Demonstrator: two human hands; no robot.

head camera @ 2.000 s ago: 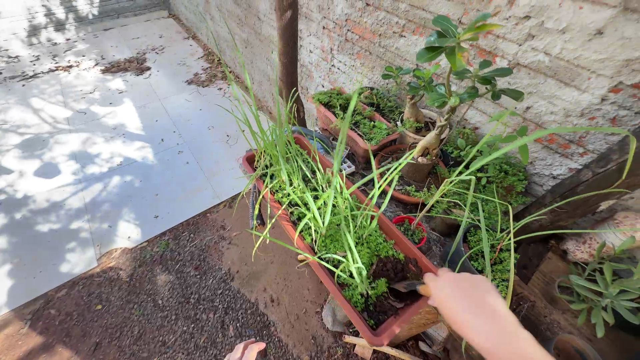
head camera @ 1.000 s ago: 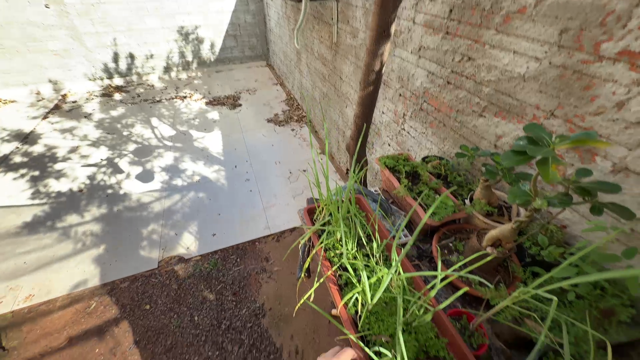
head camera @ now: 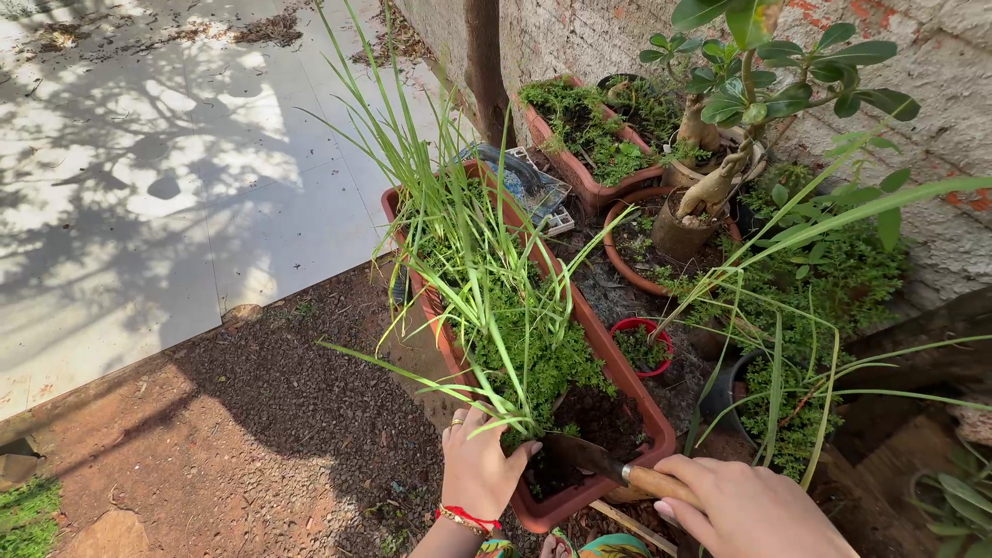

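Observation:
A long terracotta-coloured planter box [head camera: 593,333] holds tall grass-like plants [head camera: 473,287] and low leafy greens [head camera: 535,356], with dark bare soil [head camera: 601,418] at its near end. My right hand [head camera: 725,500] is closed around the wooden handle of a hand trowel [head camera: 585,456], whose blade rests in that soil, its tip hidden. At the planter's near left rim, my left hand [head camera: 484,457] touches the base of the grass-like stems, thumb toward the blade. Whether its fingers grip the stems is unclear.
Beyond the planter stand another rectangular planter [head camera: 581,174], a round pot with a thick-trunked plant [head camera: 709,190], a small red pot [head camera: 616,329] and a black pot [head camera: 725,395]. A wooden post [head camera: 486,70] rises near the rough wall. Gravelly soil [head camera: 310,411] and pale paving [head camera: 256,194] lie left.
The view has swung away and back. My left hand, at the bottom edge two seconds ago, is now at the stems by the planter's near end. The trowel is in my right hand in both frames.

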